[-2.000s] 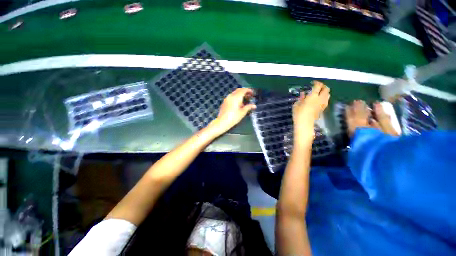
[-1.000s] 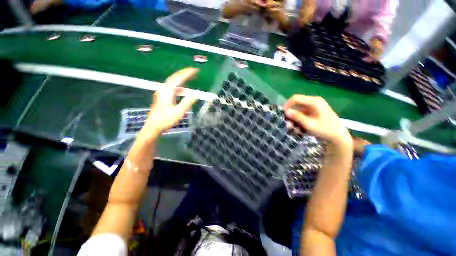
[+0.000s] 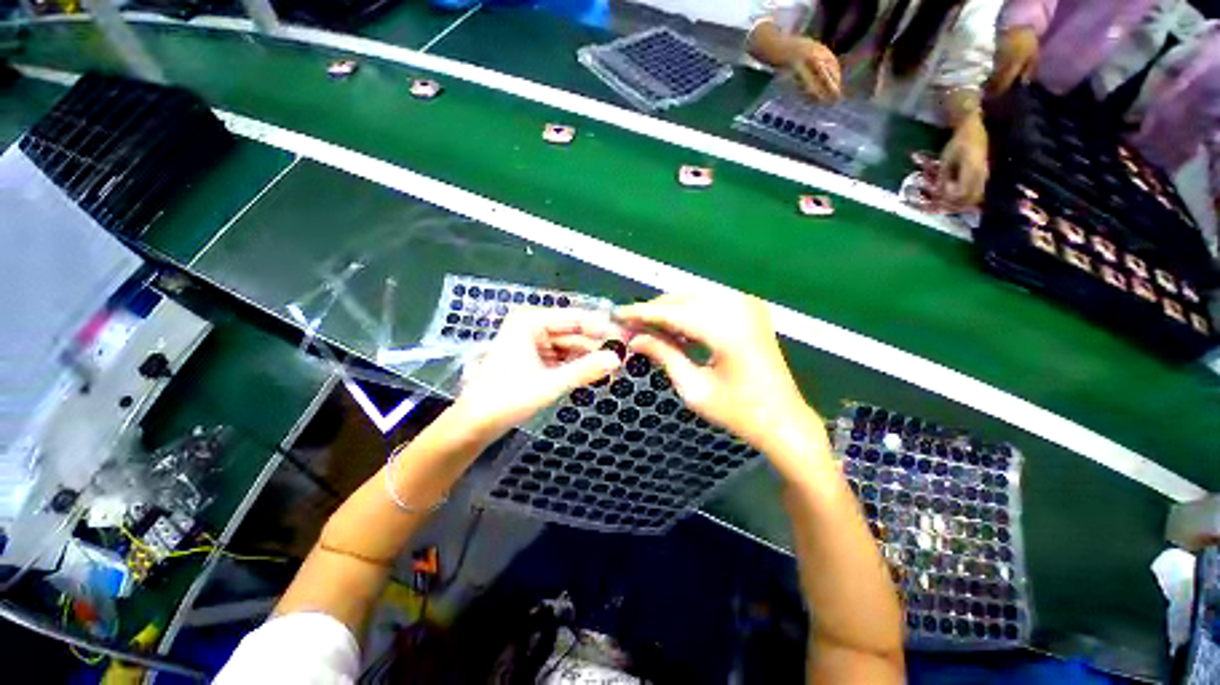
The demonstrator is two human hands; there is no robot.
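A clear blister tray [image 3: 629, 455] with close rows of round black components lies in front of me, its near edge over the bench edge. My left hand [image 3: 538, 361] and my right hand [image 3: 702, 351] meet above its far corner. My left fingertips pinch a small round black component [image 3: 614, 349]. My right fingertips are closed beside it, by another black disc; whether they also grip something is hidden. A short blister tray [image 3: 506, 303] with dark discs lies behind my left hand.
Another filled blister tray [image 3: 937, 529] lies at right. Clear film [image 3: 361, 315] lies at left. Pinkish-copper assemblies [image 3: 694, 175] sit on the green conveyor [image 3: 602, 174]. Black trays stand at upper left [image 3: 114, 154] and far right [image 3: 1104, 254]. Across the belt, people's hands [image 3: 963, 163] work.
The view has shifted, showing more of the left and far side. My hands have come together over the tray. The tray is lower and flatter, and the right-hand tray is now uncovered.
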